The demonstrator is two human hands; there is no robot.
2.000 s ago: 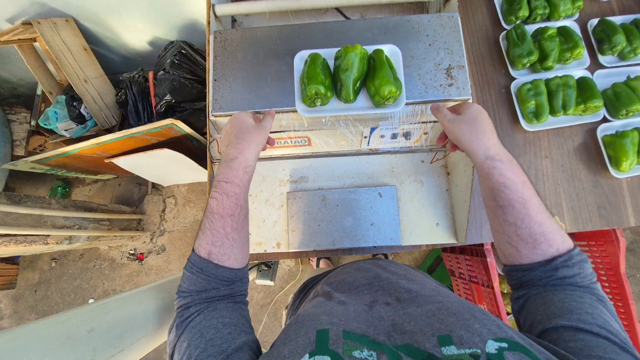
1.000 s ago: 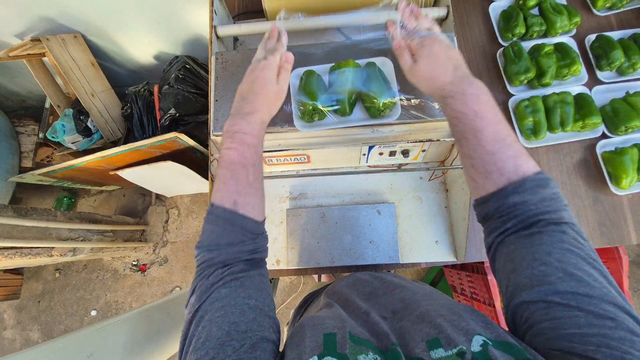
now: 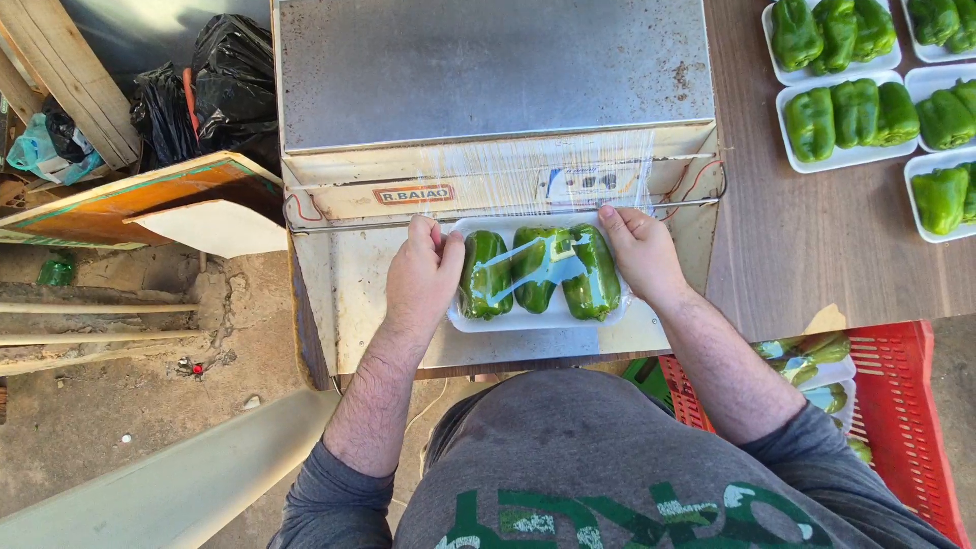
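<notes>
A white foam tray holding three green bell peppers has clear plastic film stretched over its top. My left hand grips the film and the tray's upper left corner between thumb and fingers. At the upper right corner, my right hand pinches the film in the same way. From the tray the film runs up in wrinkles across the front of the wrapping machine, over a thin metal rod. The tray is over the machine's lower shelf.
On the wooden table at right stand several foam trays of green peppers. A red plastic crate with wrapped trays lies below its edge. Black plastic bags, wooden boards and a leaning panel are at left.
The tray of peppers has come from the machine's metal top down toward my body, with film now over it. Both hands have moved from above the tray, where they held the film, to its upper corners.
</notes>
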